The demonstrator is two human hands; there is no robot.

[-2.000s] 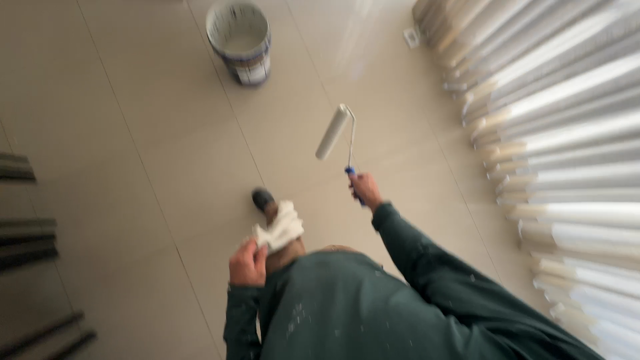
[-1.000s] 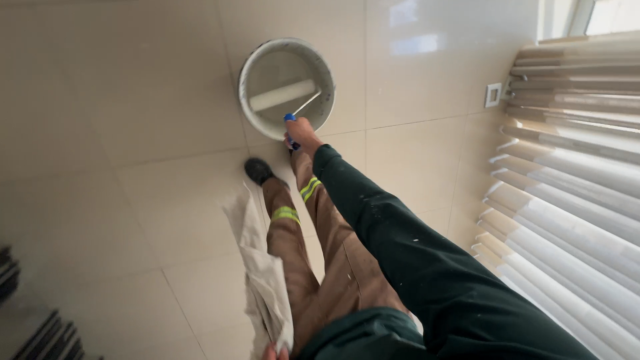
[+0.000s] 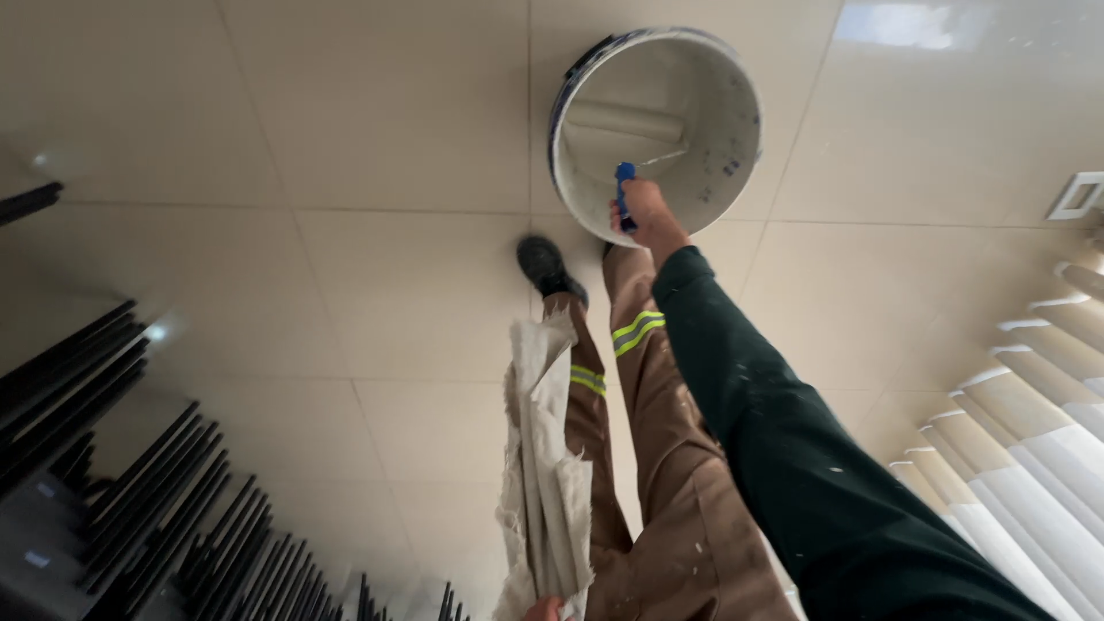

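A white plastic paint bucket stands on the tiled floor at upper centre, with pale paint inside. My right hand grips the blue handle of a paint roller. Its pale sleeve lies low inside the bucket; whether it touches the paint I cannot tell. At the bottom edge my left hand is mostly cut off, its fingers on a frayed white cloth that hangs along my left leg.
My black shoe is beside the bucket's lower left. Rows of thin black legs or rods fill the lower left. White and beige curtains hang at the right, below a white floor socket frame.
Two seconds ago the roller was held above the floor, away from the bucket; now its sleeve is inside. The cloth, earlier bunched in my left hand, hangs down long.
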